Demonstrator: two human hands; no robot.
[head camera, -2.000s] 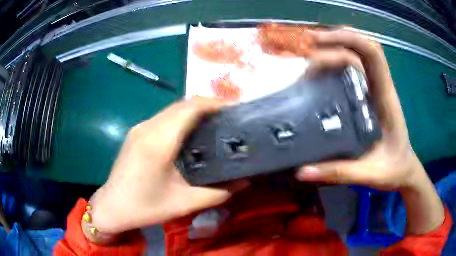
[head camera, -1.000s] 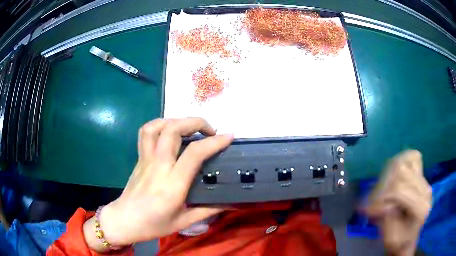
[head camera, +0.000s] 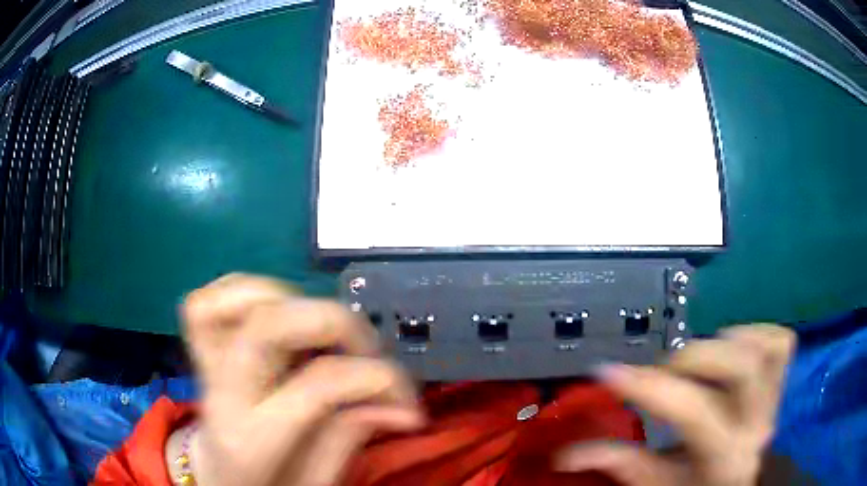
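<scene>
A dark grey bar-shaped fixture (head camera: 528, 356) lies along the near edge of the tray, with several small dark nests in a row, screws at its ends and faint lettering. My left hand (head camera: 285, 380) is blurred, over the fixture's left end, fingers curled; whether it holds anything cannot be told. My right hand (head camera: 699, 408) is blurred at the fixture's lower right, thumb and fingers apart, with nothing visible in it. The black-rimmed tray (head camera: 523, 251) has a white liner (head camera: 570, 171), with a large copper parts heap (head camera: 599, 36) at upper right and smaller heaps (head camera: 411, 128) at left.
A slim white tool with a dark tip (head camera: 228, 85) lies on the green bench (head camera: 219, 218) left of the tray. Dark fixtures (head camera: 38, 180) stand stacked at the left edge. Silver rails (head camera: 190, 33) run behind. Blue clothing of neighbouring people (head camera: 832, 399) shows at both sides.
The fixture, earlier held up in both hands, now lies at the tray's edge. My left hand has come off its top face. My right hand has moved in from the right towards the fixture.
</scene>
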